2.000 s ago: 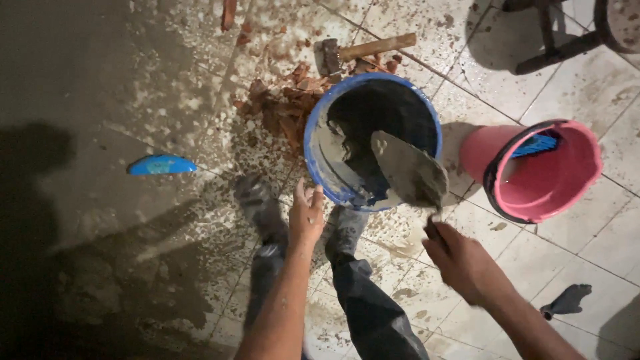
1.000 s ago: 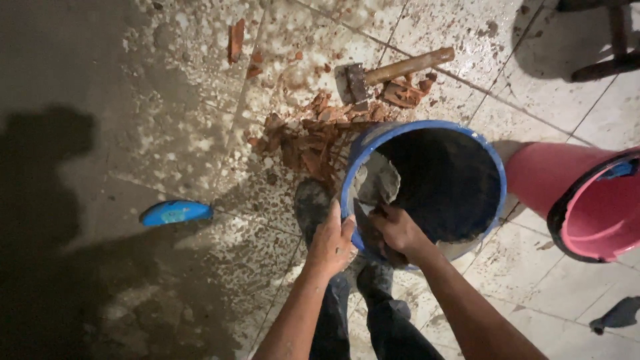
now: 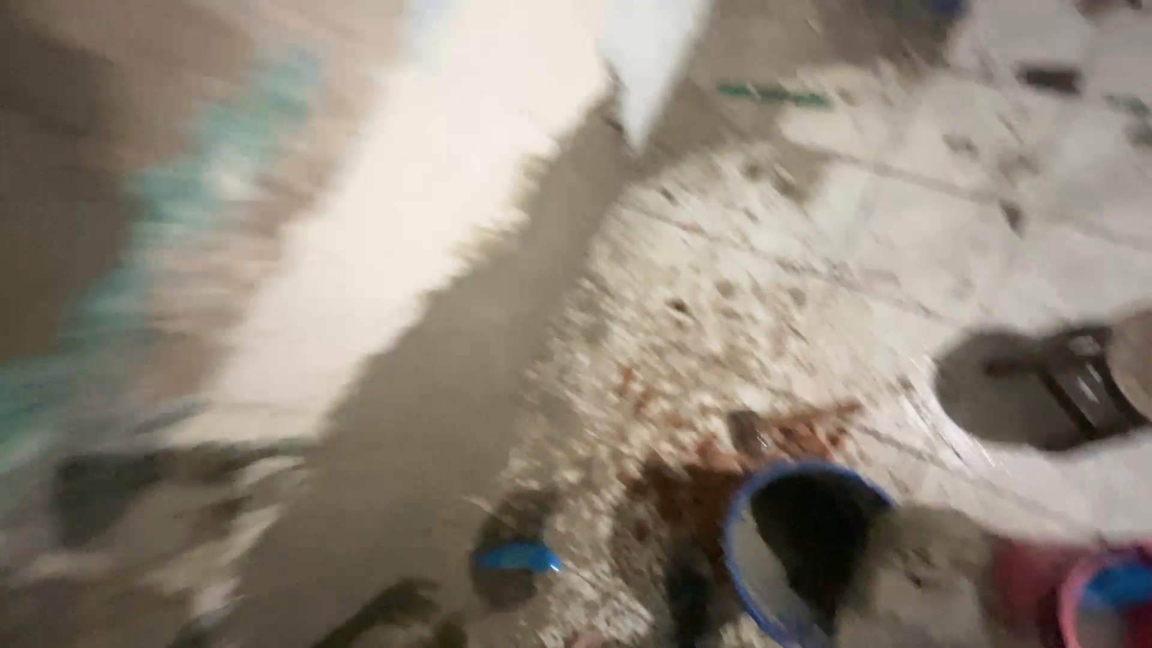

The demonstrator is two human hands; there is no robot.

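Observation:
Neither of my hands can be made out in this blurred view. A blue-rimmed bucket [image 3: 733, 549] stands at the lower right, dark inside, with grey material along its inner left wall. Over its right edge is a grey mortar-covered shape [image 3: 927, 576], which looks like the loaded trowel blade; its handle is out of view. A hammer's head [image 3: 747, 432] shows just above the bucket, among reddish broken pieces [image 3: 688, 486].
A pink bucket [image 3: 1035, 580] with something blue inside is at the lower right corner. A blue curved object [image 3: 519, 558] lies on the floor left of the buckets. At the right is a dark stool [image 3: 1084, 387]. A green strip [image 3: 774, 94] lies farther off, near a pale wall [image 3: 360, 225].
The view has swung far up and left, bringing the wall in. My hands, both at the bucket a second ago, have dropped out of sight. The mortar-covered shape is now over the bucket's right edge.

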